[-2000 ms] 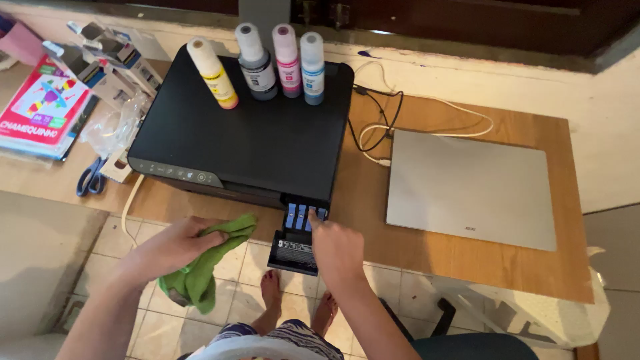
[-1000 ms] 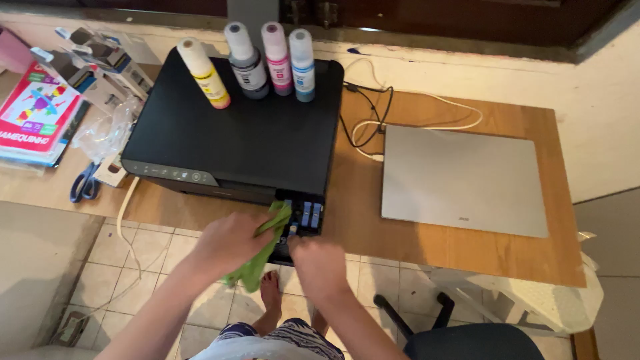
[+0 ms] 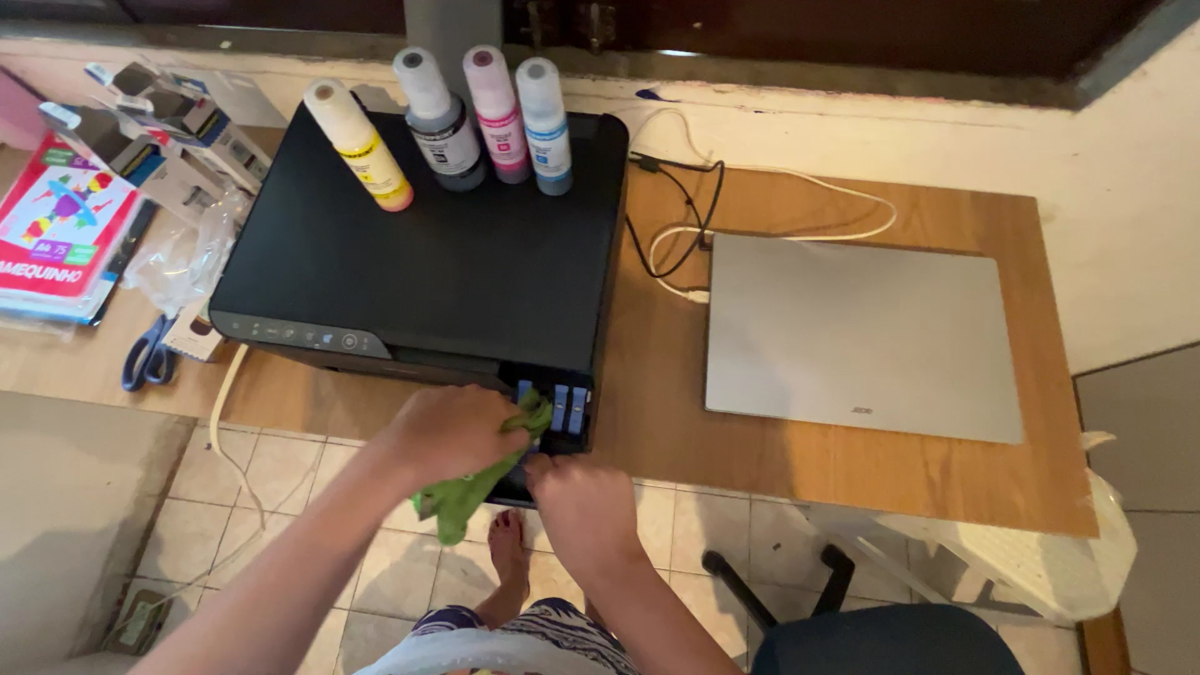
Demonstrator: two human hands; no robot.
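Observation:
A black ink tank printer (image 3: 441,253) stands on the wooden table, its tank compartment uncovered at the front right corner. Blue tank caps (image 3: 569,410) show there, two of them upright side by side. My left hand (image 3: 459,427) grips a green cloth (image 3: 469,492) and presses part of it at the tanks. Just below the compartment is my right hand (image 3: 583,502), fingers curled, its fingertips close to the cloth; whether it pinches a cap is hidden. On the printer lid stand a yellow ink bottle (image 3: 361,150), a black one (image 3: 441,127), a magenta one (image 3: 499,122) and a cyan one (image 3: 546,131).
A closed silver laptop (image 3: 862,337) lies right of the printer, with black and white cables (image 3: 694,234) behind. Blue-handled scissors (image 3: 150,354), a clear plastic bag (image 3: 187,258), small boxes (image 3: 169,173) and a paper pack (image 3: 66,225) lie left. An office chair (image 3: 881,642) is below.
My left hand, with the green cloth, has moved right and up to the tank compartment. My right hand was pointing into the tanks; it is now lower, with its fingers curled.

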